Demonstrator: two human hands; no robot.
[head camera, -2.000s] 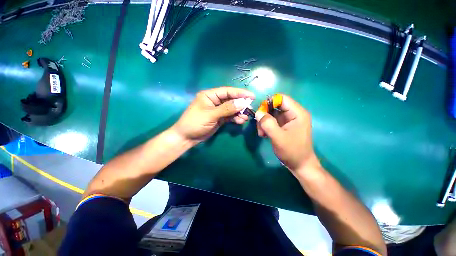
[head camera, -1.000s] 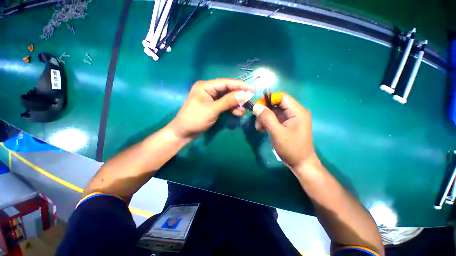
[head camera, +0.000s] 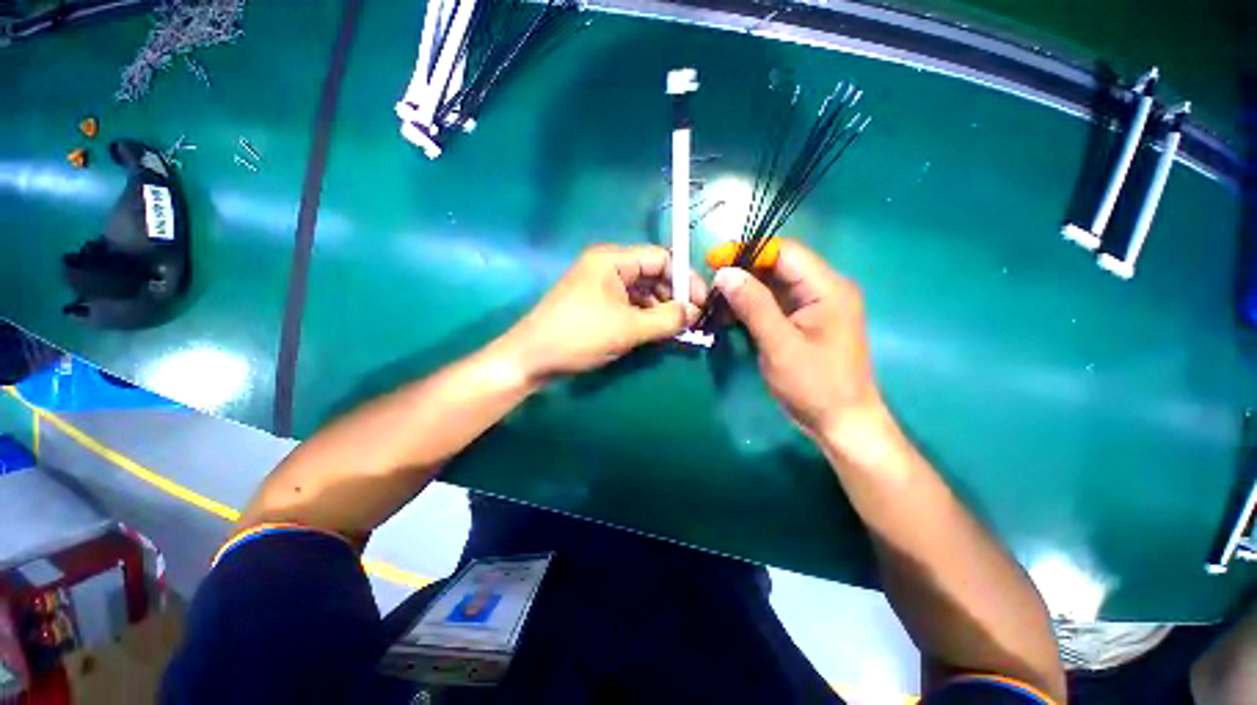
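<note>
A slim white bar stands upright in the picture, a white end block at its top and a white end piece at its bottom. My left hand pinches the bar near its lower end. My right hand holds a fan of black wires with pale tips that point up and away. An orange handle also lies in my right hand, behind the wires; its tip is hidden. The fingertips of both hands are close together just above the lower end piece.
Thin metal pins lie behind the bar, with a larger pile at upper left. White bars with black wires lie at the back and right. A black curved object and small orange pieces are at left.
The white bar and the fanned black wires now show in full above my hands; before, only a small white part and short dark strands showed. My left hand has shifted slightly right and down.
</note>
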